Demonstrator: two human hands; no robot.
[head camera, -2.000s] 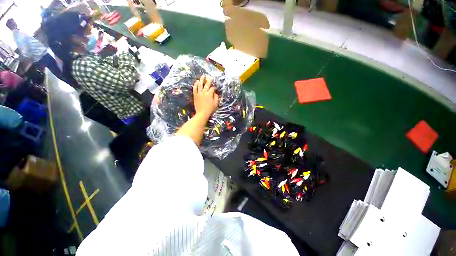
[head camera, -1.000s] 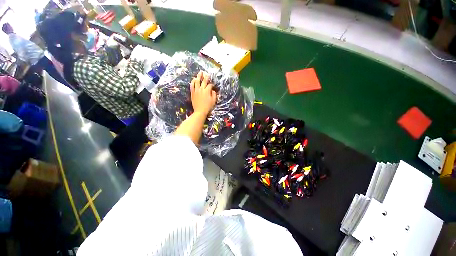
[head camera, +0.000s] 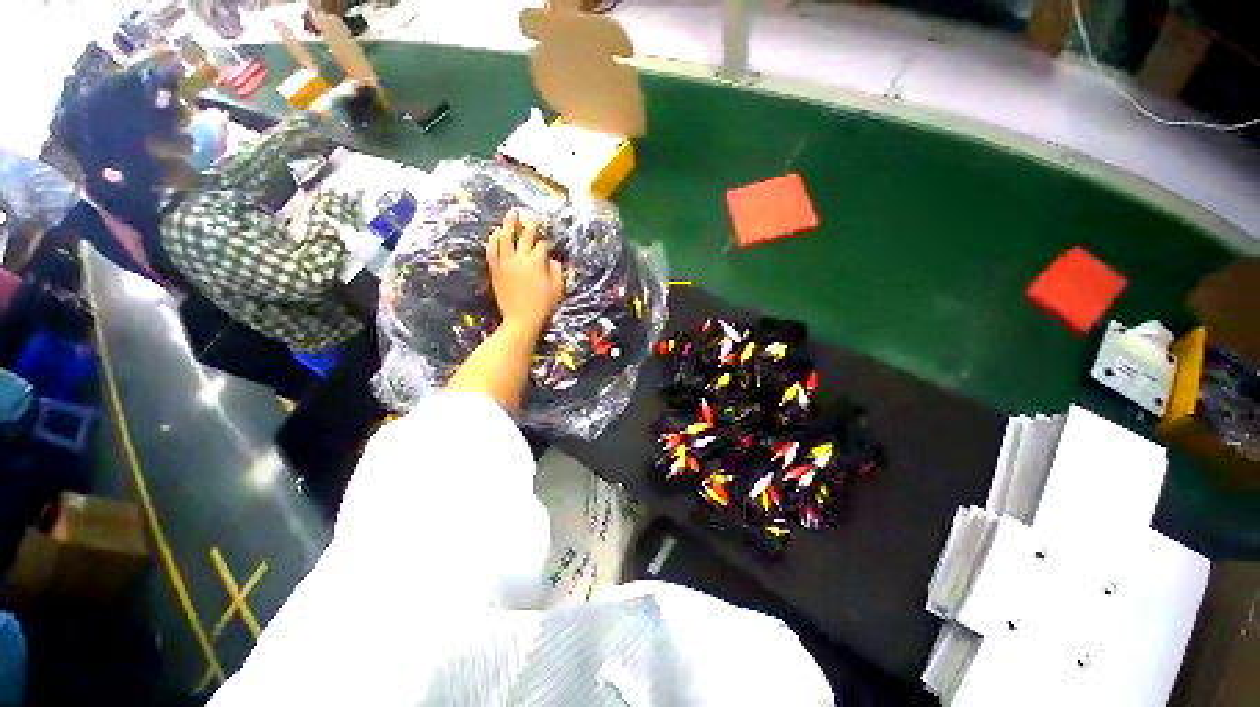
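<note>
My left hand (head camera: 525, 274) lies with its fingers spread on top of a large clear polybag (head camera: 587, 362) full of black AV cables with red, yellow and white plugs. Whether the fingers grip the plastic cannot be told. My right hand is not in view. A loose pile of AV cables (head camera: 753, 428) lies on the black-covered bench (head camera: 898, 518), right of the bag. White die-cut inserts (head camera: 1092, 553) are stacked at the lower right.
The green belt (head camera: 884, 297) carries an open yellow box (head camera: 609, 167) behind the bag, two red squares (head camera: 772, 210), and a white piece (head camera: 1136, 365) beside another yellow box (head camera: 1184, 384). A person in a checked shirt (head camera: 249, 242) works at left.
The belt items have moved left in the view, and more of the right-hand yellow box shows. The other person's arm now reaches towards the belt. My left hand stays on the bag.
</note>
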